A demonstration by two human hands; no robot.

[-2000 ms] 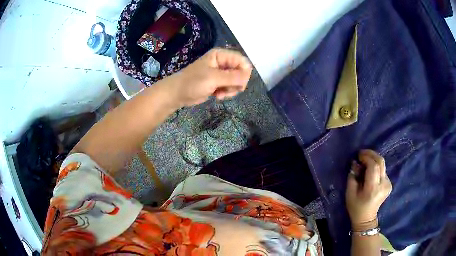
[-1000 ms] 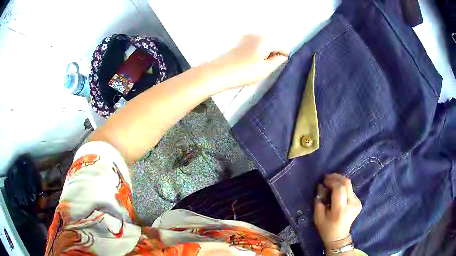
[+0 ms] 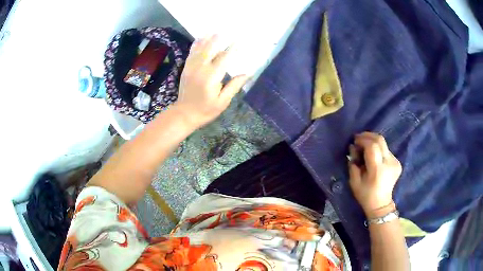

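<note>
A dark blue garment (image 3: 370,58) with pale topstitching lies in front of me. A pointed flap on it is folded back, showing its mustard-tan facing (image 3: 324,74) and a round tan button (image 3: 328,99). My left hand (image 3: 207,79) is off the garment, left of its edge, fingers spread and empty, by the bag and white table edge. My right hand (image 3: 374,172) is curled low over the garment, below the flap. A small dark tool with a pale tip, likely thread snips (image 3: 350,157), shows at its fingers; the rest is hidden in the palm.
A floral-edged bag (image 3: 111,71) with a dark red item stands at left beside a blue bottle (image 3: 91,83). Speckled floor (image 3: 185,148) shows between me and the white table (image 3: 238,26). Brown striped cloth (image 3: 468,233) is at lower right.
My left hand has left the garment's left edge, moved left and opened. The garment and my right hand sit higher in the picture; the view has also shifted slightly.
</note>
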